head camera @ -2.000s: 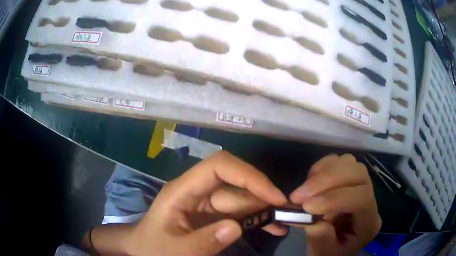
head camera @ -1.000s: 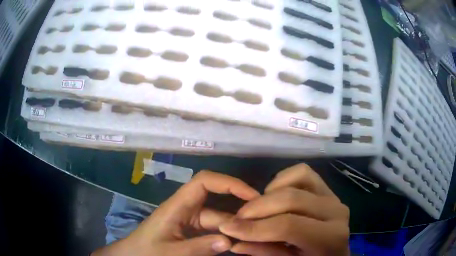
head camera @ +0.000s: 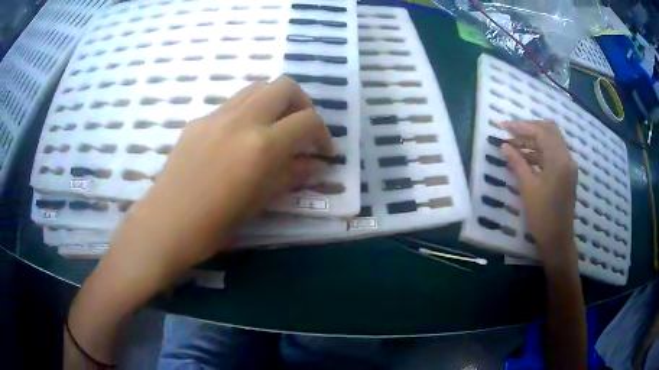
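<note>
My left hand (head camera: pixel 238 152) reaches over the stacked white foam tray (head camera: pixel 162 90). Its fingertips are down at the right column, at a small black part (head camera: pixel 332 158) in a slot; the grip is partly hidden by the fingers. My right hand (head camera: pixel 545 170) is over the right foam tray (head camera: pixel 491 235). Its thumb and forefinger pinch the end of a small black part (head camera: pixel 496 139) at that tray's left column. More black parts fill slots above my left hand and below my right fingertips.
Another foam tray (head camera: pixel 451 181) lies between, under the stack's right side. A cotton swab (head camera: pixel 462 256) and thin tweezers (head camera: pixel 433 254) lie near the front. Clear plastic bags (head camera: pixel 517 36) and a yellow-green tape roll (head camera: pixel 608 100) are at the back right. Another tray (head camera: pixel 43 54) stands far left.
My hands were together above the front edge, first with a black part showing a white face. They have moved apart and forward onto two trays. The view has shifted right.
</note>
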